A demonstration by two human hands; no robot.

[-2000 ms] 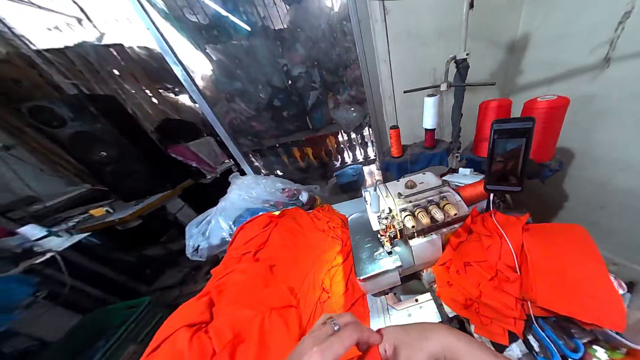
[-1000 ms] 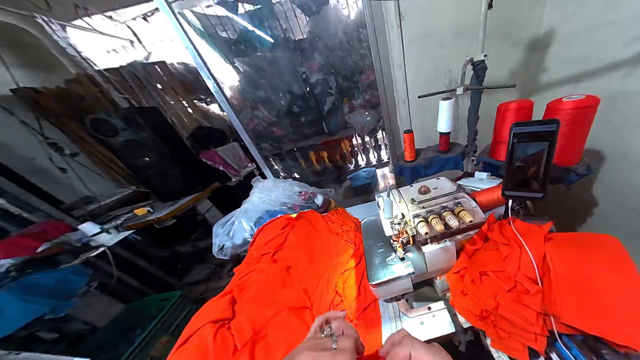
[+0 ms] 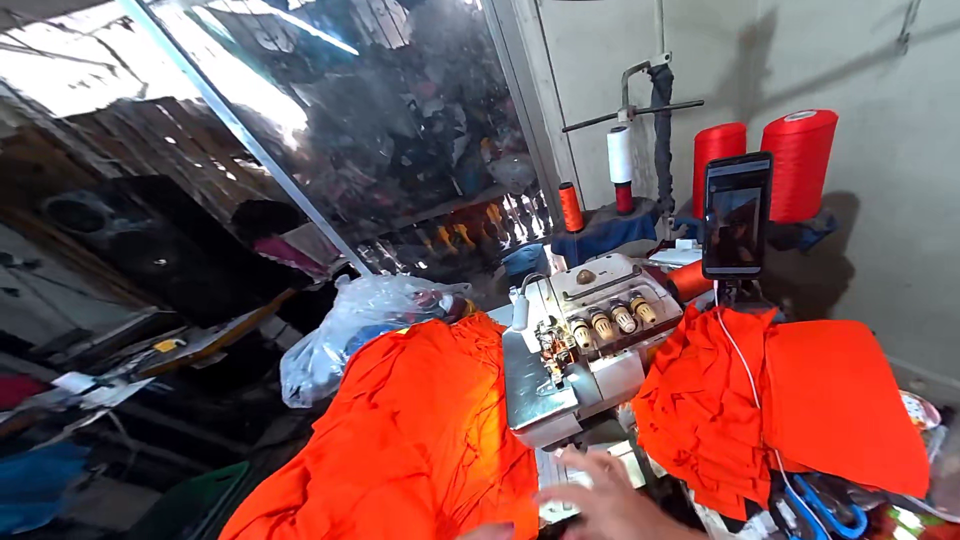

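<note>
My right hand [image 3: 600, 495], slightly blurred, is raised below the front of the overlock sewing machine [image 3: 592, 322], fingers apart and holding nothing. Of my left hand [image 3: 491, 532] only blurred fingertips show at the bottom edge, over the large heap of orange-red fabric [image 3: 405, 435]; whether they grip it is hidden. That heap lies left of the machine and touches its metal plate. On the right, a crumpled pile of orange-red fabric pieces [image 3: 701, 405] lies beside a smoother stack of the same cloth [image 3: 840, 397].
A phone [image 3: 737, 217] stands on a holder behind the right pile, its white cable [image 3: 739, 352] crossing the cloth. Red thread cones [image 3: 801, 165] and a white thread spool [image 3: 619, 156] stand behind. Blue-handled scissors [image 3: 832, 510] lie low right; a clear plastic bag [image 3: 322, 360] sits left.
My right hand has moved up toward the machine's front and its fingers have spread. My left hand, in fuller view a second ago, has dropped mostly below the bottom edge.
</note>
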